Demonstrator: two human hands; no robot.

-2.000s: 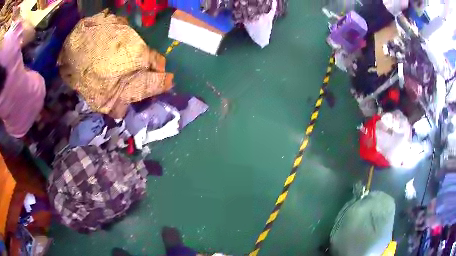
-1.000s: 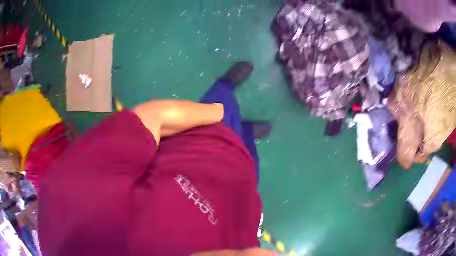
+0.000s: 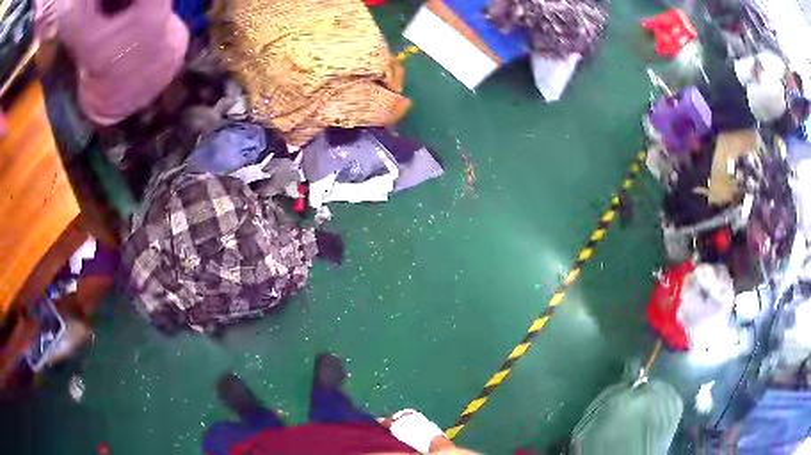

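My right hand (image 3: 413, 428) is at the bottom edge, small and blurred, with white around the palm and wrist. Its fingers are not clear, and I cannot tell whether it holds anything. My left hand is out of the picture. A large round checked fabric bundle (image 3: 218, 249) lies on the green floor ahead and left of my feet. A tan patterned fabric bundle (image 3: 311, 62) lies beyond it. Grey-purple cloth and white pieces (image 3: 351, 167) lie at the tan bundle's near side.
A person in a pink top (image 3: 124, 53) is at the upper left, by an orange-brown table (image 3: 31, 195). Yellow-and-black tape (image 3: 556, 302) crosses the floor. A blue-and-white carton (image 3: 453, 44) is at the top. A grey-green sack (image 3: 631, 418) and a red-and-white bag (image 3: 671, 307) are at the right.
The view has swung back from my maroon shirt to the floor ahead. The bundles now show at the left instead of the right. The bare arm seen earlier is out of the picture.
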